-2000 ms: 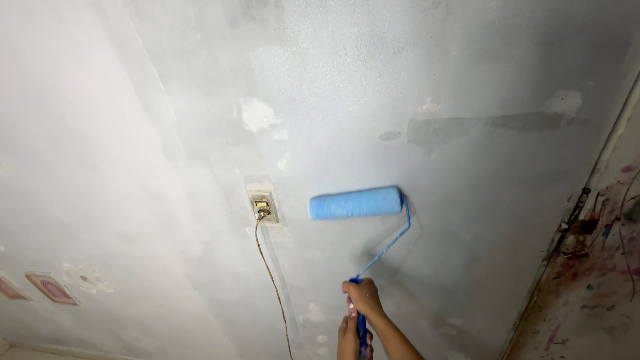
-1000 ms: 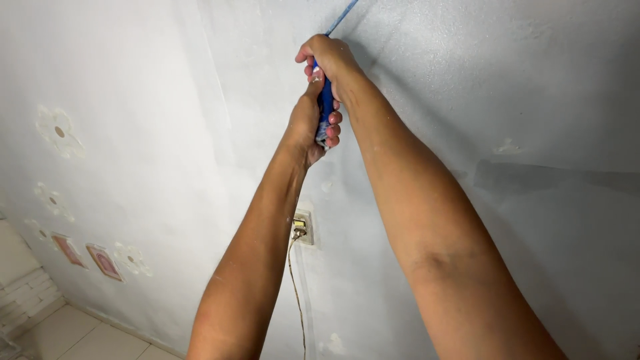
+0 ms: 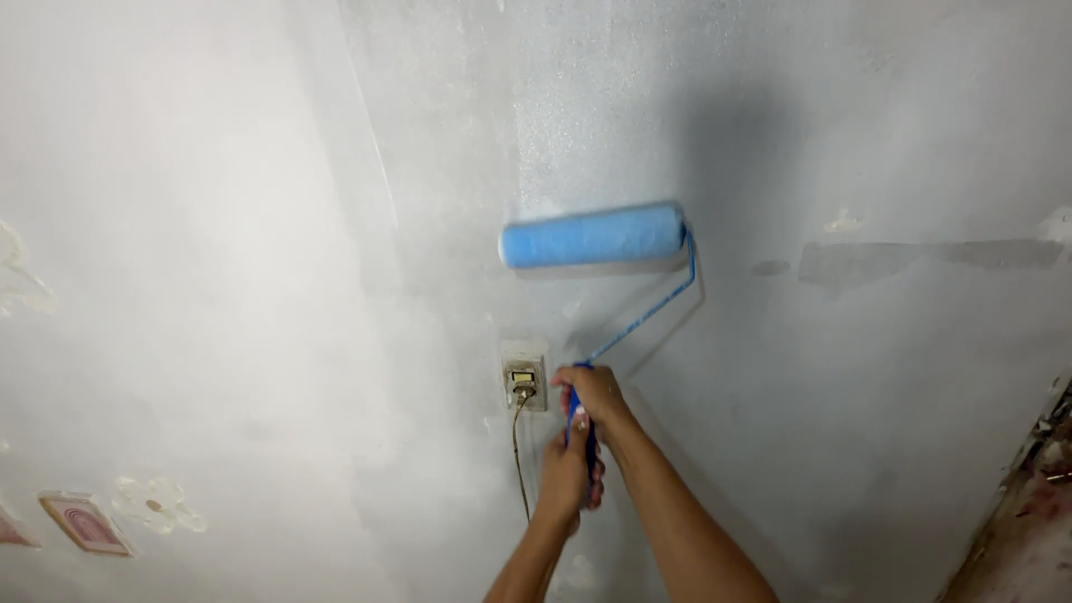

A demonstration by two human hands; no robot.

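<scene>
A paint roller with a blue cover lies against or close to the grey-white wall, its cover nearly level. Its thin blue frame bends down from the right end of the cover to a blue handle. Around the top of that handle is my right hand. Just below it, my left hand grips the lower handle, with white specks on the thumb. Wet, shiny paint shows on the wall above the cover.
Left of my hands, a wall outlet with a switch has a brown cord hanging from it. Small pink pictures and a flower-shaped patch are at lower left. A dark, stained edge runs along the lower right.
Since one second ago, both hands have come down the wall with the roller, from above the outlet to beside it. The roller cover is in view again.
</scene>
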